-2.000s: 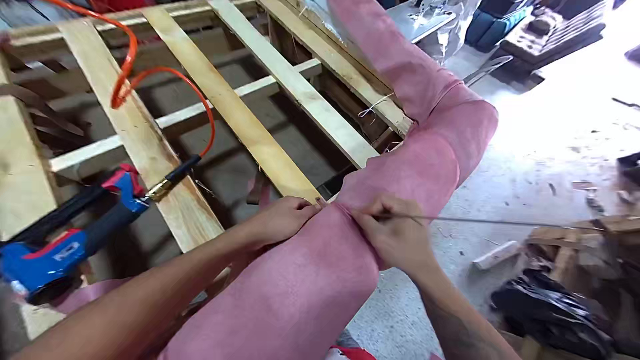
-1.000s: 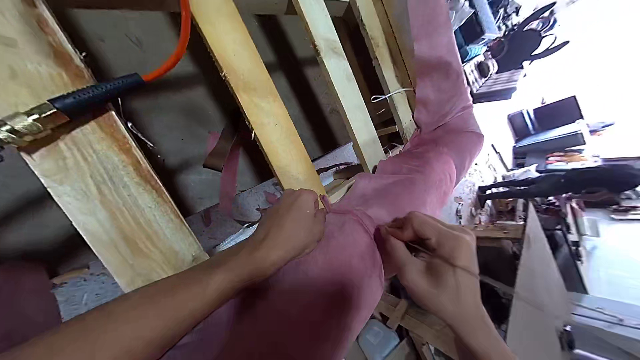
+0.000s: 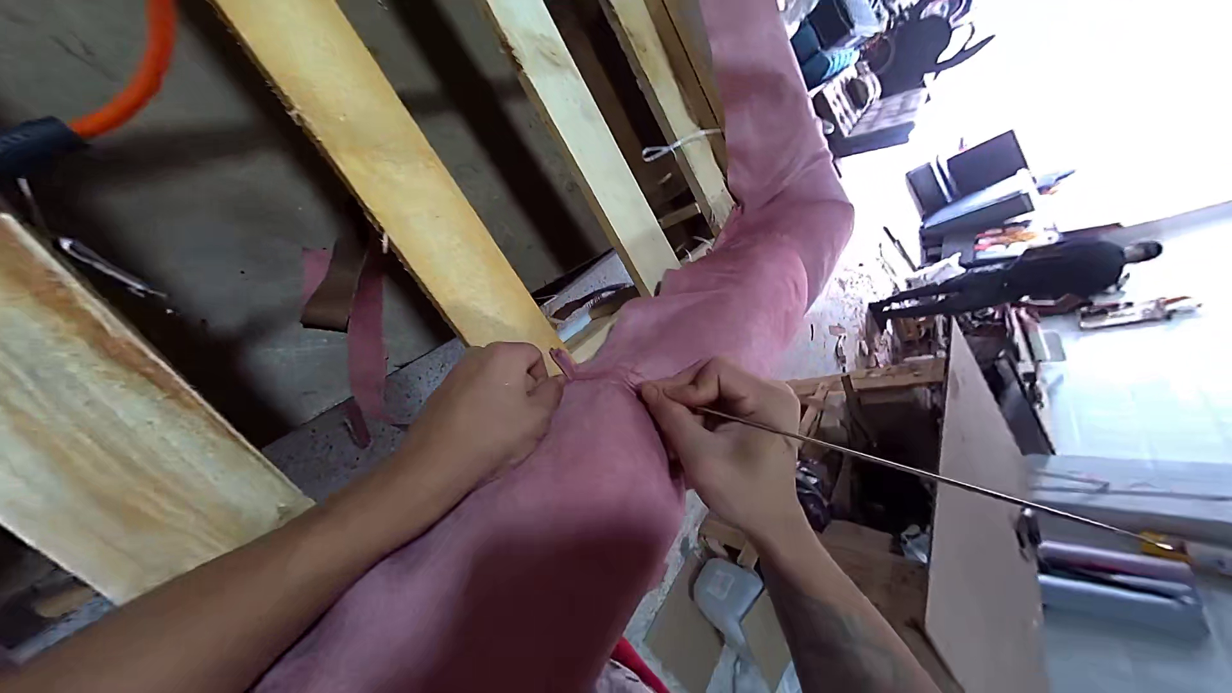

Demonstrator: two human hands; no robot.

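Pink upholstery fabric (image 3: 568, 481) covers a long padded rail that bends toward the top of the view. My left hand (image 3: 505, 404) presses on the fabric beside a small folded tab, its fingers curled at the fabric's edge near a wooden slat (image 3: 395, 173). Just to the right, my right hand (image 3: 722, 423) pinches at a gathered seam. A long thin rod (image 3: 924, 472), perhaps a needle or wire, runs from this hand out to the right; its inner end is hidden by the fingers and fabric.
Wooden slats of an open frame fill the upper left, with an orange air hose (image 3: 135, 87) there. Fabric scraps (image 3: 366, 337) hang below the slats. A brown board (image 3: 987, 520) and wood offcuts lie on the right. A person in dark clothes (image 3: 1059, 274) stands farther off.
The view has tilted and come closer to the seam. Both hands stay at the same gathered part of the fabric. The blue nail gun seen two seconds ago is out of view.
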